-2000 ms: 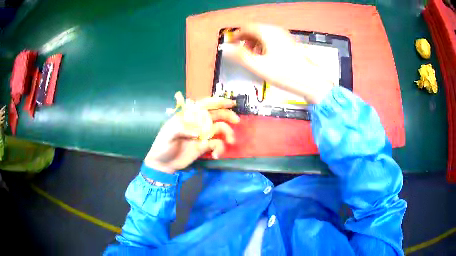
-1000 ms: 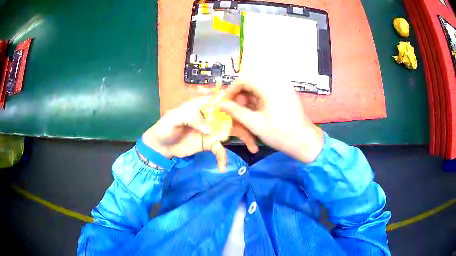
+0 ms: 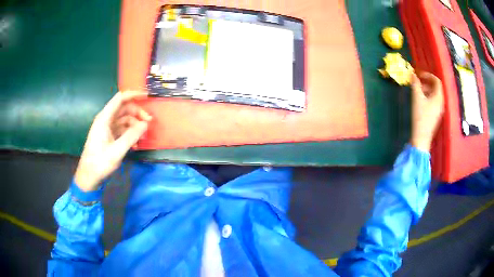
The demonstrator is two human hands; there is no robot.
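The opened tablet (image 3: 252, 59) lies on the salmon-red foam pad (image 3: 330, 81), with a large white battery and a yellow flex cable (image 3: 190, 33). My left hand (image 3: 116, 130) is at the pad's front left corner, its fingers curled and apart, with no clear object in it. My right hand (image 3: 425, 103) is at the right, its fingertips touching the edge of a ragged yellow tape lump (image 3: 396, 68) on the bench. Whether they grip the lump is blurred. A smooth yellow lump (image 3: 392, 38) lies just behind it.
A thick red foam stack (image 3: 433, 119) stands at the right, beside my right hand. A narrow device with a white part (image 3: 469, 100) lies on it. The green bench mat (image 3: 49, 92) extends left of the pad. The bench's front edge runs close to my smock.
My hands have parted. The yellow tape bunch no longer shows at my left hand, which has moved left. My right hand has moved right to the ragged lump. The view has shifted right.
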